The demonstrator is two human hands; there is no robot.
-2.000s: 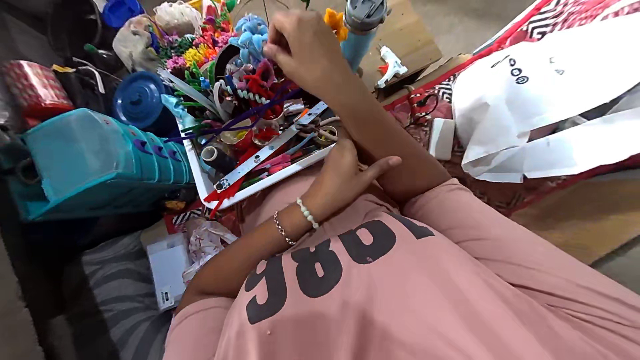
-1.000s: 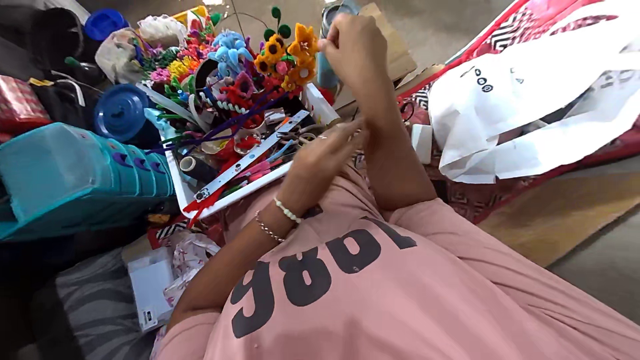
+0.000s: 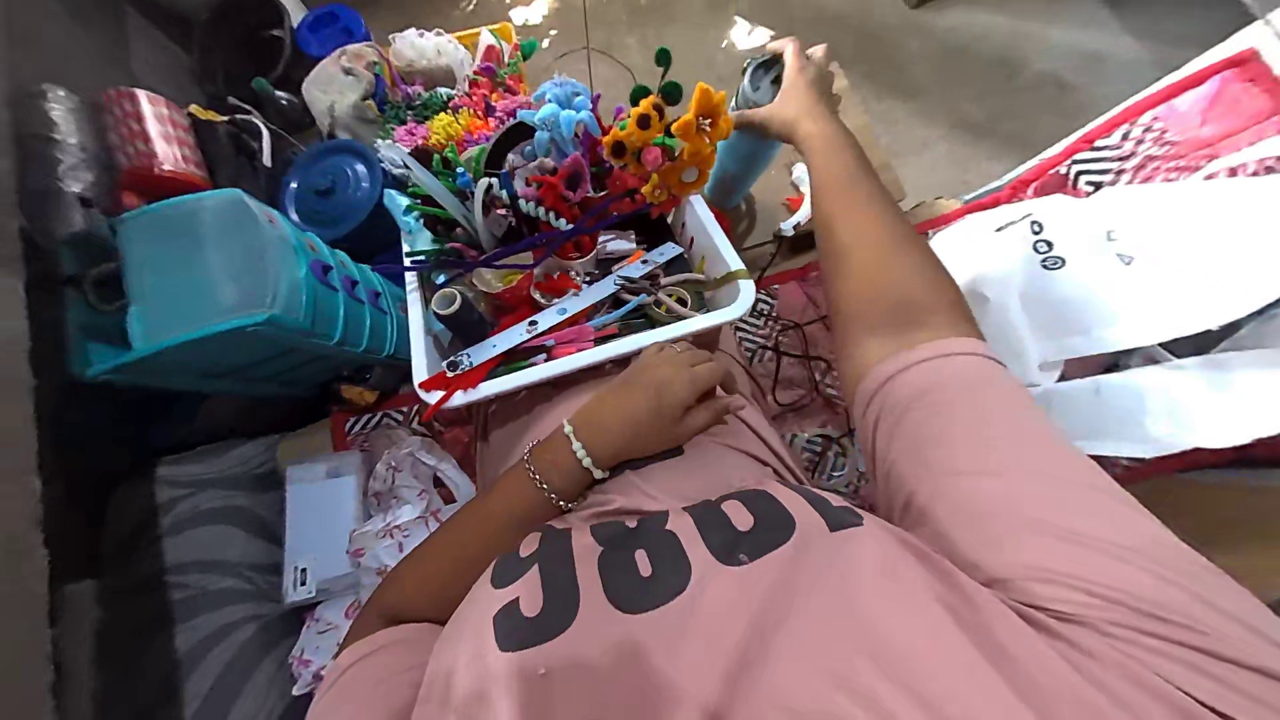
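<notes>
My right hand point(image 3: 795, 95) is around the dark lid of a light blue bottle point(image 3: 742, 165), which stands on the floor behind the basket. My left hand point(image 3: 665, 398), with a ring and two bracelets at the wrist, rests on my lap by the near rim, holding nothing that I can see. The white plastic basket point(image 3: 740, 290) in front of me holds pipe-cleaner flowers, a white ruler point(image 3: 570, 312), pliers, a dark thread spool point(image 3: 458, 315) and red pieces. Orange pipe-cleaner flowers point(image 3: 690, 140) stand at its right back, close to the bottle.
A teal drawer unit point(image 3: 220, 280) and a blue lidded tub point(image 3: 332, 188) stand at the left. White sheets point(image 3: 1120, 280) lie on a red patterned cloth at the right. A white glue gun point(image 3: 798, 200) and a dark cable point(image 3: 795, 360) lie right of the basket.
My right hand has moved from above the basket to the bottle and taken hold of its lid. My left hand has come down from the basket's near edge to my lap.
</notes>
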